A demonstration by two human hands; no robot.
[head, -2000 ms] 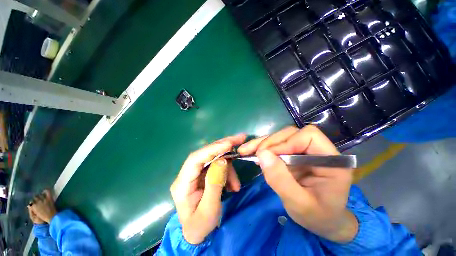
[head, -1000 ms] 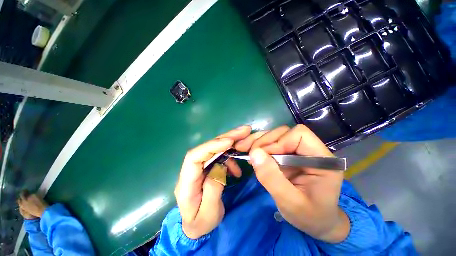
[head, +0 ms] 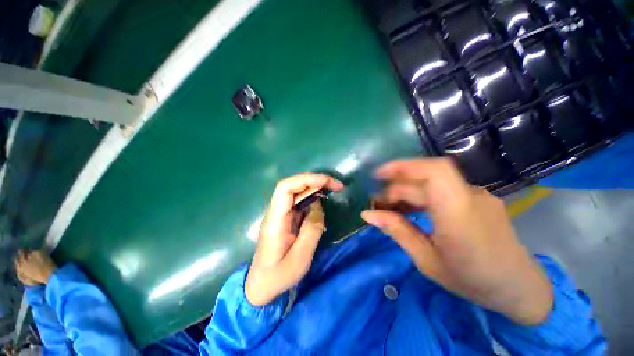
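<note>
My left hand (head: 285, 240) holds a small black housing (head: 309, 199) between thumb and fingertips, with a yellowish finger cot on one digit. The housing is tilted and its inside is mostly hidden. My right hand (head: 452, 236) is to the right of it, apart from it and blurred, with thumb and fingers curved and spaced. A dark shape shows between its fingers, too blurred to name; the tweezers cannot be made out. A second small black unit (head: 247, 102) lies on the green bench (head: 194, 188).
A large black blister tray (head: 511, 128) is at the upper right, with tiny pale bits in some pockets. A white edge rail (head: 94, 174) and white post (head: 62, 90) are on the left. Another person's hands (head: 33, 268) rest at the lower left. A grey floor shows at the right.
My right hand has moved right, away from the housing, and its fingers have spread. The tweezers seen earlier no longer show clearly. My left hand still holds the housing. The view has shifted slightly.
</note>
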